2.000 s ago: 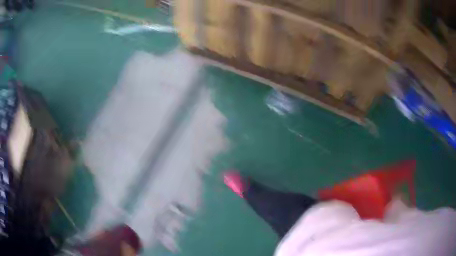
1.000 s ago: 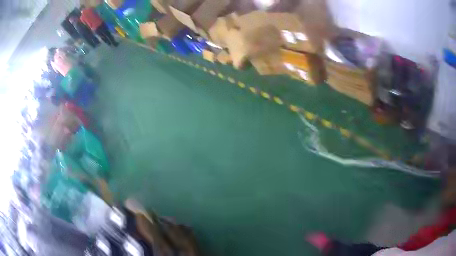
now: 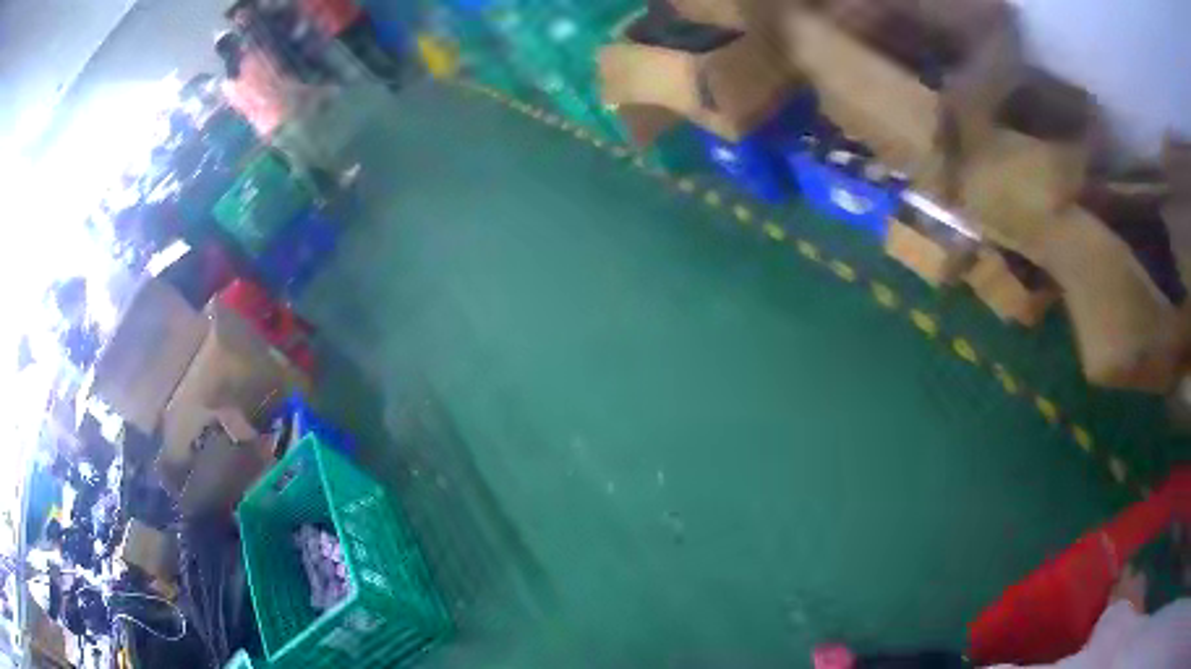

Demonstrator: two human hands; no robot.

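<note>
A bright red plastic stool (image 3: 1064,595) is at the lower right, cut off by the picture's edge. A pale sleeve lies against it in the corner. My right hand (image 3: 1131,588) shows only as a small blurred patch between sleeve and stool, closed on the stool; its fingers cannot be made out. My left hand is not in view.
Green floor (image 3: 627,379) runs ahead, with a yellow dashed line (image 3: 925,320) along its right. Left are a green crate (image 3: 392,575) holding small pale parts, and cartons (image 3: 216,392). Right are blue crates (image 3: 842,190) and open cartons (image 3: 1019,183). People (image 3: 261,92) stand far left.
The view has moved forward along the aisle, past the pale sheet on the floor. The green crate at the left has come into view. The red stool has stayed at the lower right.
</note>
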